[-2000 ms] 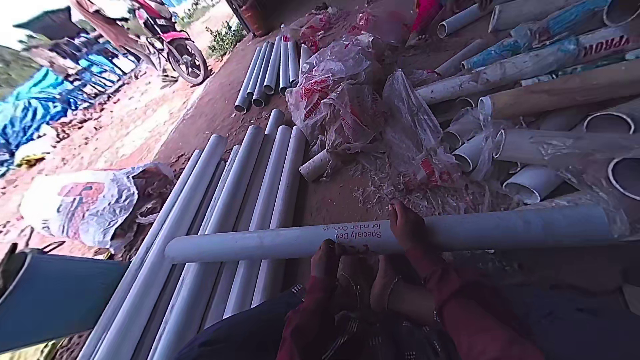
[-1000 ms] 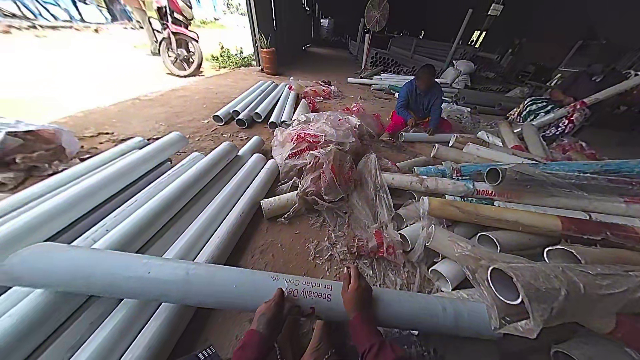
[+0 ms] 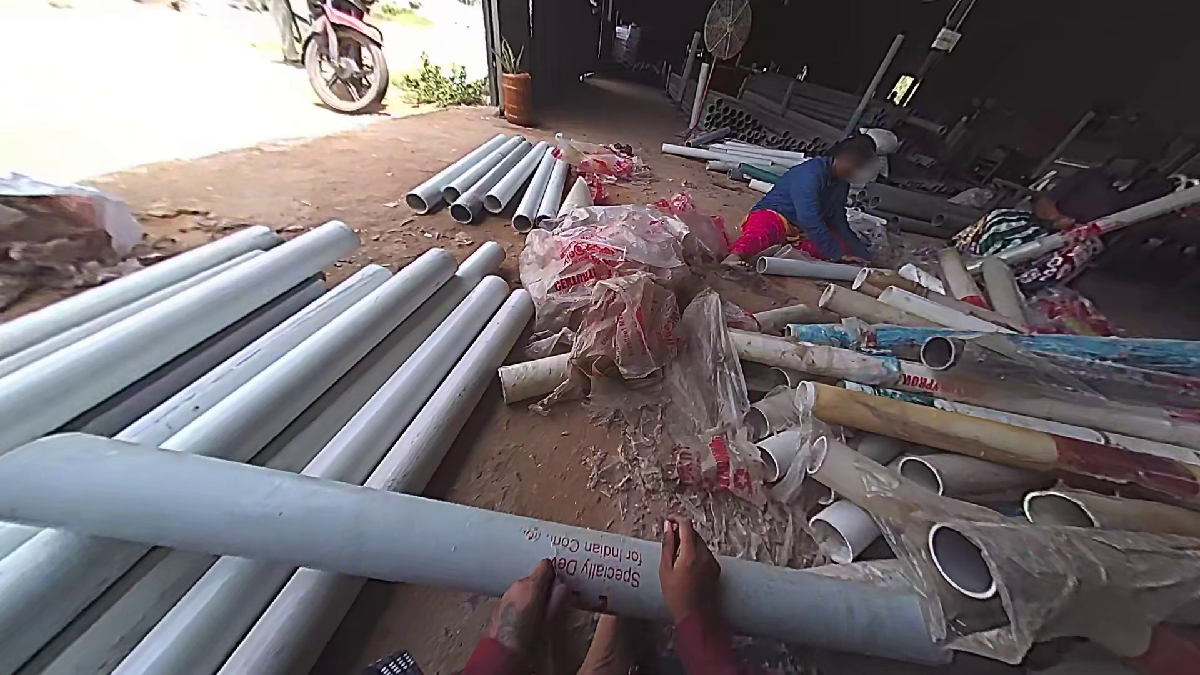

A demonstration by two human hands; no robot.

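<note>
A long pale grey plastic pipe point(image 3: 375, 530) with red printing lies crosswise in front of me, its left part over a row of similar pipes. My left hand point(image 3: 527, 605) is at the pipe's near side, fingertips against the red printing. Just right of the printing, my right hand point(image 3: 692, 572) is on the pipe with its fingers bent near the top edge. Whether either hand grips a small thing, such as a blade, is too small to tell. My bare feet are partly visible below the pipe.
Pale pipes point(image 3: 375, 342) lie side by side at left. Crumpled plastic wrap point(image 3: 605, 258) and shavings lie ahead. Wrapped and dirty pipes point(image 3: 947, 431) are heaped at right. A person in blue point(image 3: 808, 202) sits beyond, another person farther right. A motorcycle wheel point(image 3: 347, 70) stands outside.
The view has turned and levelled, bringing the seated people and the dark shed into sight. Both hands remain at the printed part of the pipe.
</note>
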